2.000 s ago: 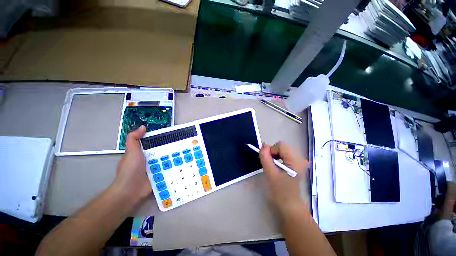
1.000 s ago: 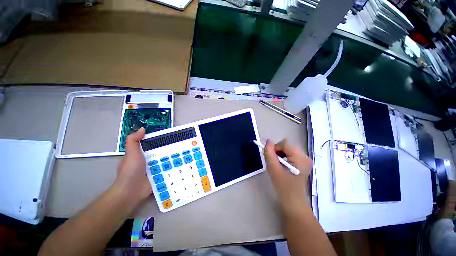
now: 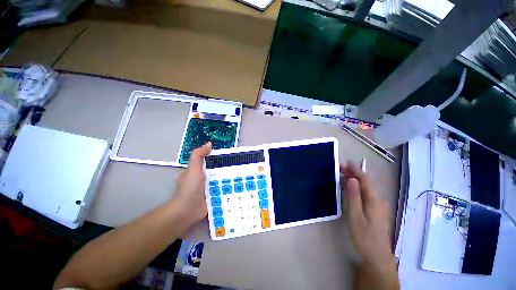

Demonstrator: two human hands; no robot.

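A white calculator with blue and orange keys (image 3: 240, 198) and a dark writing panel (image 3: 302, 182) is held above the board, its display strip showing digits. My left hand (image 3: 193, 184) grips its left edge, thumb on the upper corner. My right hand (image 3: 365, 209) is blurred beside its right edge, fingertips close to the rim; whether they touch it cannot be told. The white stylus (image 3: 364, 165) shows only a short end beyond the right fingers. Whether it is held or lies on the board is unclear.
A front frame with a green circuit board (image 3: 209, 136) lies behind the calculator. White closed units (image 3: 54, 173) and bagged bundles (image 3: 37, 85) are left. Thin metallic sticks (image 3: 369, 144), a squeeze bottle (image 3: 408, 126), a metal post (image 3: 430, 56) and back halves (image 3: 447, 235) are right.
The view has swung left, so the bench things sit further right in the picture. The calculator is tilted less. The stylus has left the panel, and my right hand has changed its pose beside the edge.
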